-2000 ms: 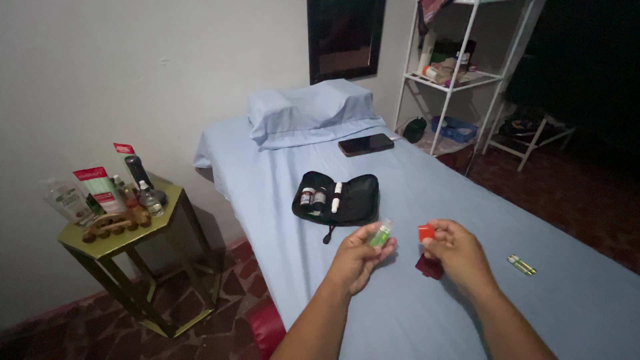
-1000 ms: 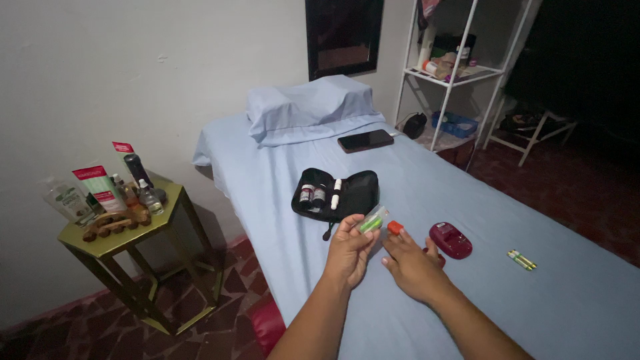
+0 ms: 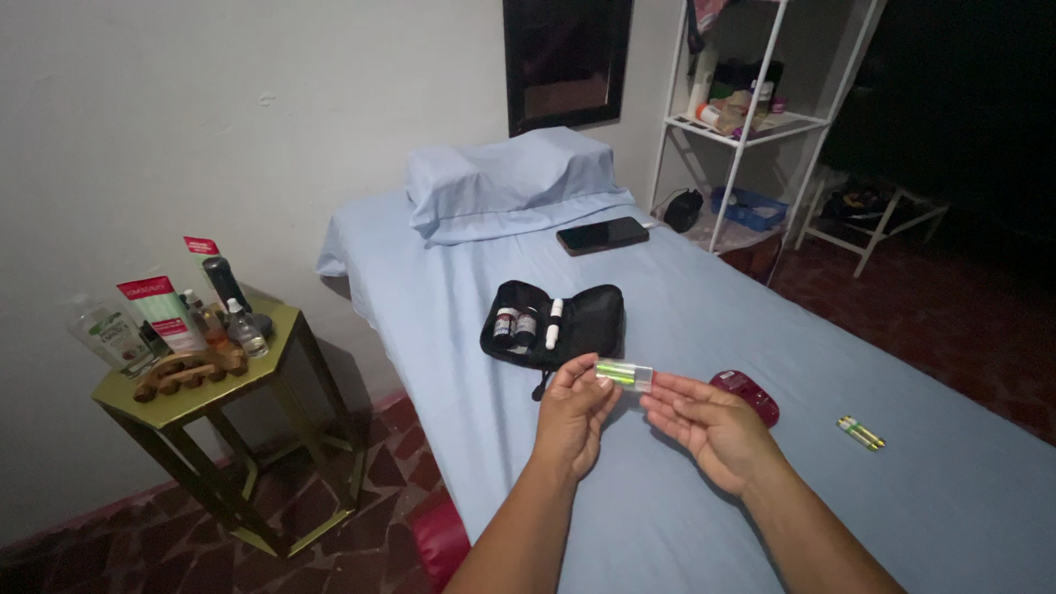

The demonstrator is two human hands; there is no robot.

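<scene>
My left hand grips a clear plastic battery case with green batteries inside. The fingertips of my right hand touch the case's right end; whether they grip it is unclear. Just beyond my right hand, partly hidden by it, lies a dark red handheld device. Two green and gold batteries lie side by side on the blue sheet farther right. An unzipped black zip pouch rests beyond my left hand, holding small dark bottles and a white pen-shaped device.
A smartphone lies near the covered pillow on the bed. To the left, a gold side table holds tubes, bottles and a wooden roller massager. A white metal shelf stands at the back right.
The orange-red item at my right fingertips is no longer seen. My right hand has come to the case's end. The dark red device, at my right hand two seconds ago, lies on the bed.
</scene>
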